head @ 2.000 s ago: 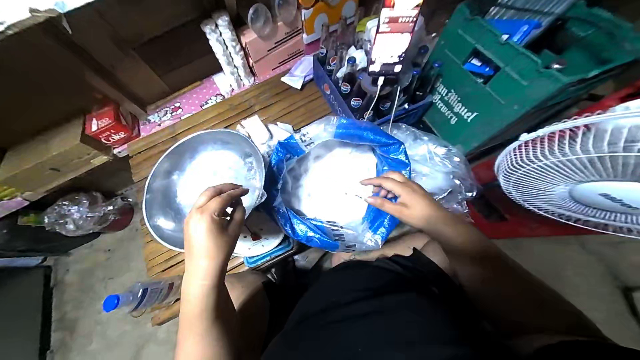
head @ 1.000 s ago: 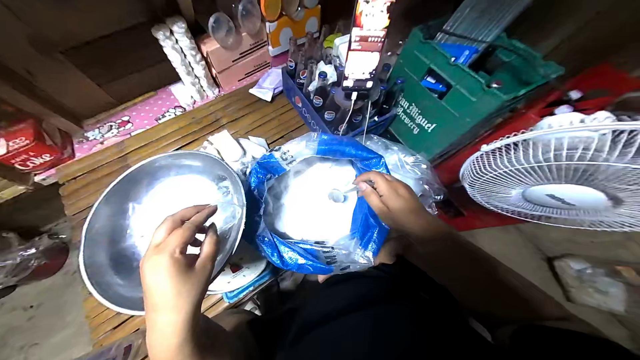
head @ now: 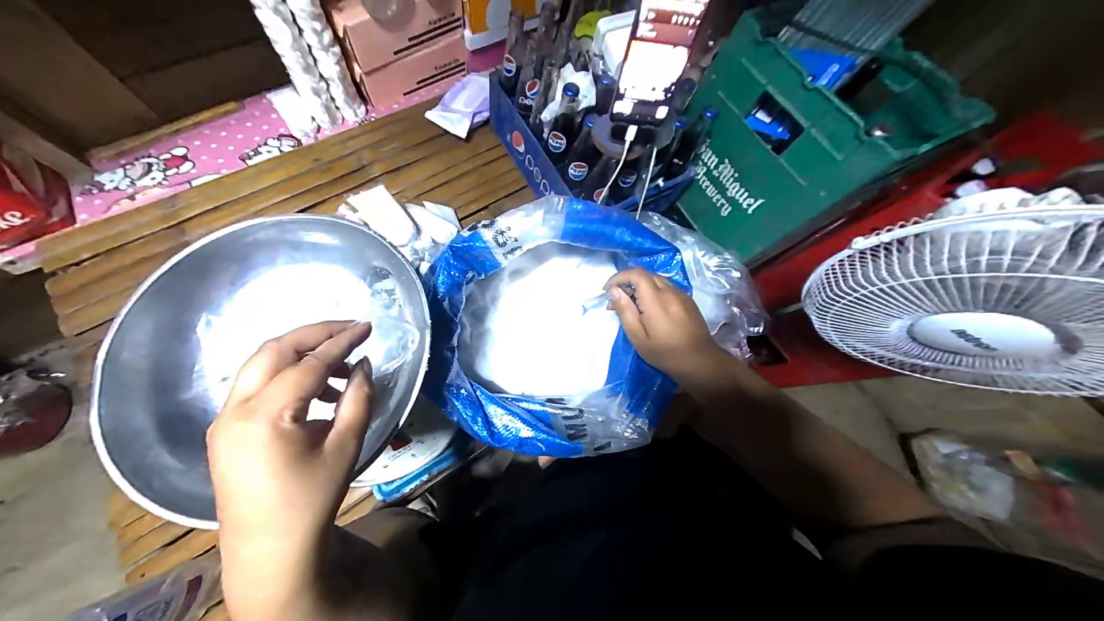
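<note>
A wide metal basin rests at the left, with bright white contents and clear plastic inside it. Over its right part is my left hand, thumb and fingertips close together; whether they pinch anything is unclear. A blue and clear woven plastic sack stands open beside the basin, holding a glaring white mass. My right hand is over the sack's right side, pinching a small clear piece of plastic. Below and between basin and sack, part of a dial scale shows.
The bamboo slat table supports the basin. Behind are a blue crate of Pepsi bottles, a lit phone with a cable and a green plastic crate. A white fan stands right. Pink boxes are at the back.
The view has shifted since two seconds ago. My right hand has moved inward over the sack's opening. My left hand stays over the basin.
</note>
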